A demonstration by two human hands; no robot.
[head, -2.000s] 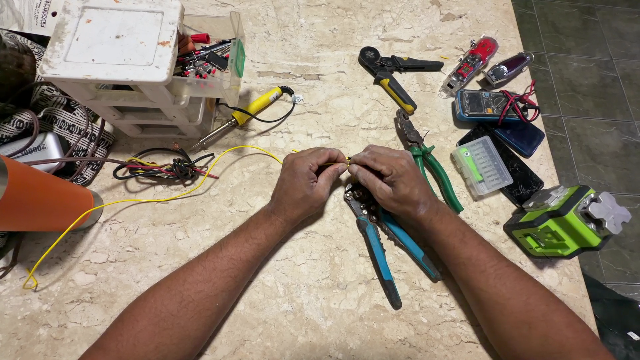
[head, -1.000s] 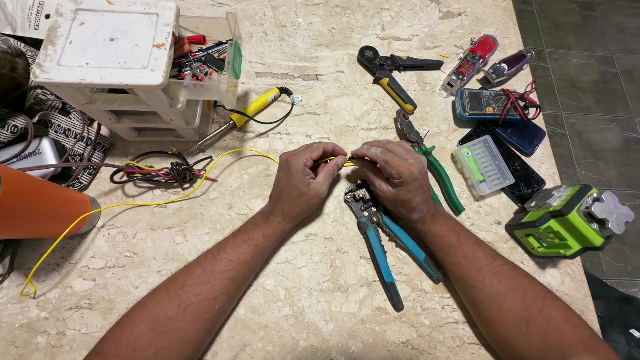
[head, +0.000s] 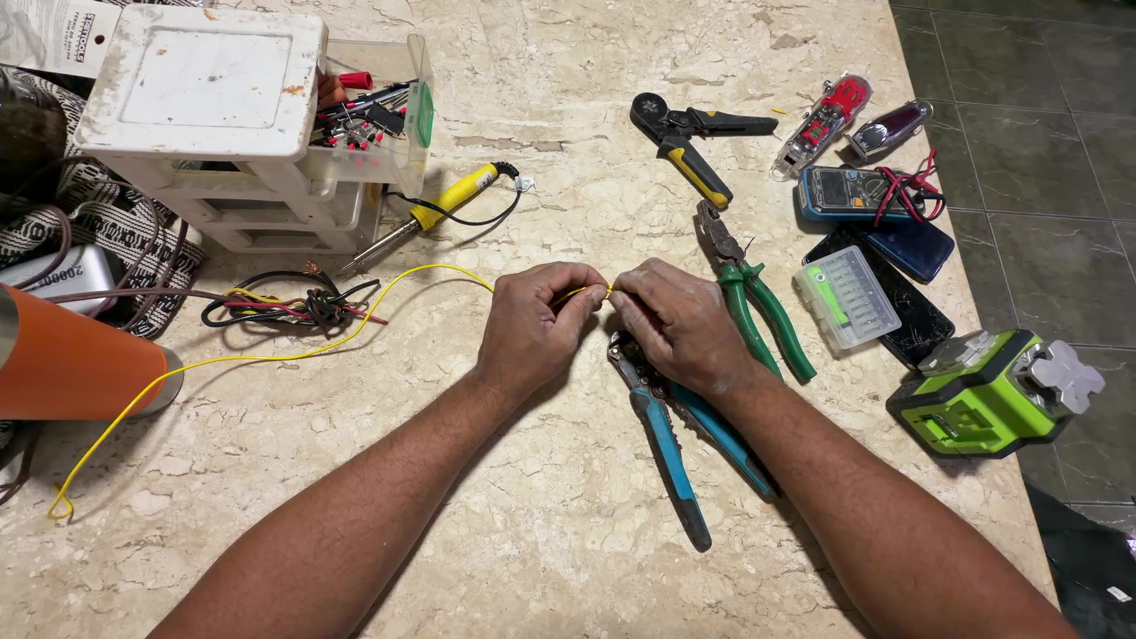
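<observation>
Both hands meet over the middle of the stone tabletop. My left hand (head: pixel 546 324) pinches a thin yellow wire (head: pixel 355 342), whose long tail runs left across the table to a small loop. My right hand (head: pixel 679 324) has its fingertips closed on the same wire, very near the left fingertips; the wire's end there is mostly hidden. Partly under my right hand and forearm lie blue-handled wire strippers (head: pixel 670 457). Green-handled combination pliers (head: pixel 741 302) rest just to the right, touching or nearly touching that hand. Farther back is a black and yellow crimping tool (head: pixel 688 146).
At left stand a white drawer unit (head: pixel 213 89), a yellow soldering iron (head: pixel 457 195), a tangled wire bundle (head: pixel 311 306) and an orange tumbler (head: pixel 80 355). At right lie a multimeter (head: pixel 852 193), a clear bit case (head: pixel 848 300), phones and a green laser level (head: pixel 976 390).
A short yellow length showed between my fingertips a second ago; now the fingertips are closer together and less of it shows. The tools on the table have not moved.
</observation>
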